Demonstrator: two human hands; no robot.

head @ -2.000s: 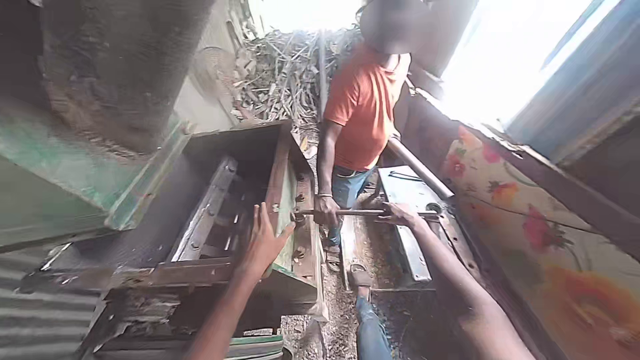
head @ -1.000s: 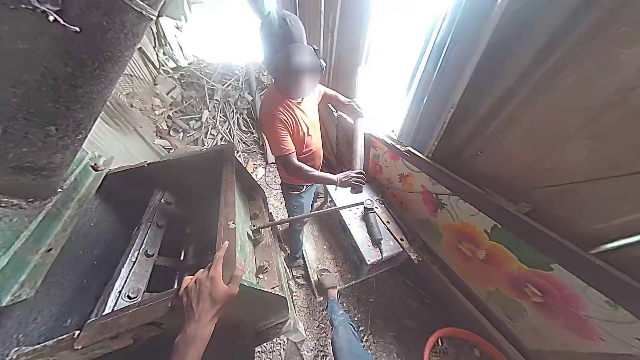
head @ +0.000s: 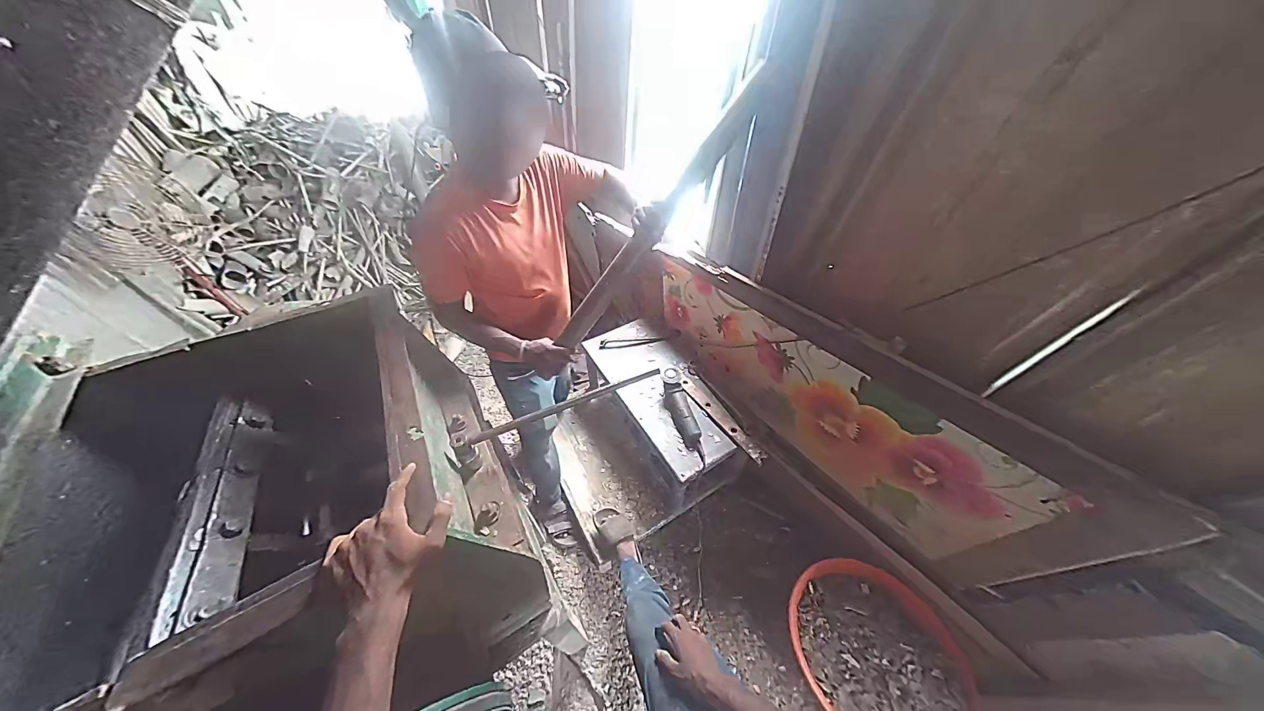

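Observation:
My left hand rests with spread fingers on the edge of an open metal machine housing, holding nothing. Inside the housing a bolted steel bar shows. My right hand lies on my jeans-clad leg, low in the view. A long-handled wrench sits at a bolt on the housing's side and sticks out toward a metal box. An angle grinder lies on that box. A person in an orange shirt grips a long pipe with both hands.
An orange-rimmed basket holding chips stands at lower right. Behind it runs a floral panel along a wooden wall. Cut scrap is piled at the back left. A dark metal part overhangs the upper left.
My right hand was on the wrench's far end two seconds ago and is now on my leg. The other person has let go of the wrench and now holds the pipe tilted. The view has shifted right.

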